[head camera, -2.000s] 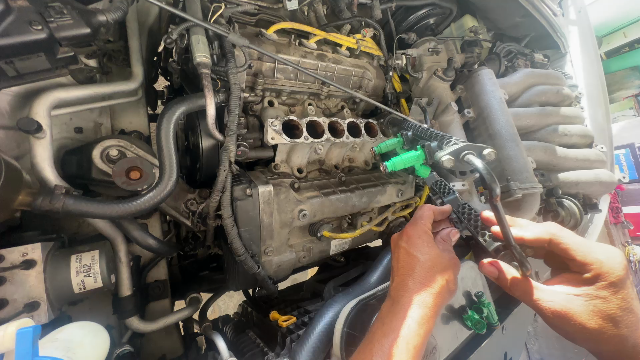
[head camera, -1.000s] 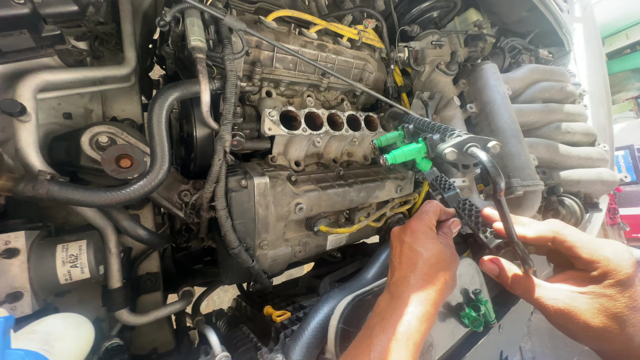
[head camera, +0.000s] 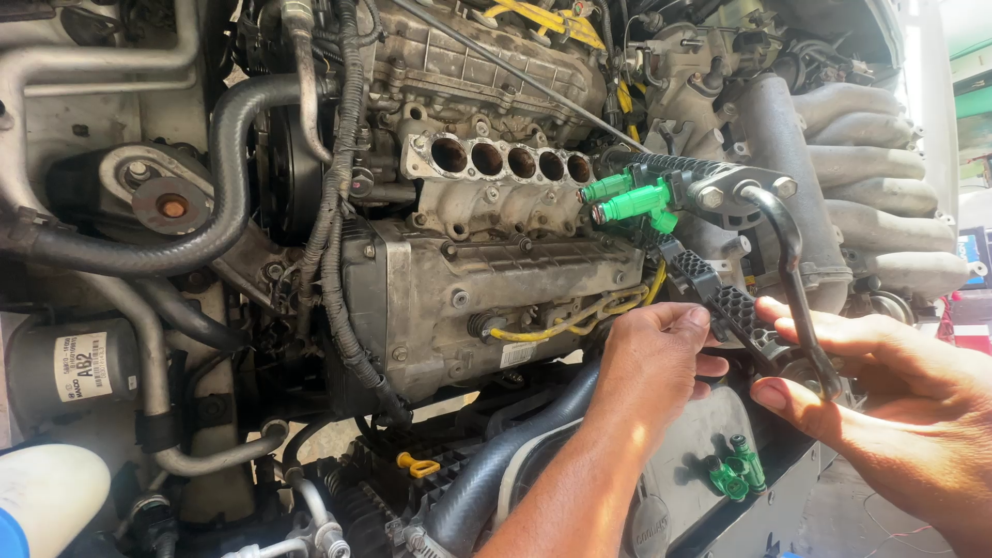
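A black plastic fuel rail (head camera: 740, 316) with a bent black metal crossover pipe (head camera: 792, 271) is held at the lower right of the engine. Two green fuel injectors (head camera: 635, 203) stick out leftward from its upper branch. My left hand (head camera: 659, 349) pinches the lower branch near its middle; its fingertips are partly hidden. With fingers and thumb on either side, my right hand (head camera: 876, 387) grips the end of the rail beside the pipe. More green injectors (head camera: 736, 469) lie below the hands, on a light surface near the coolant cap (head camera: 651, 523).
An engine block's metal intake flange (head camera: 504, 172) with several round ports faces up at the centre. Left of it run a wiring loom (head camera: 338, 194) and a thick rubber hose (head camera: 225, 186). A ribbed metal intake manifold (head camera: 868, 163) stands at right. A thin rod crosses above the ports.
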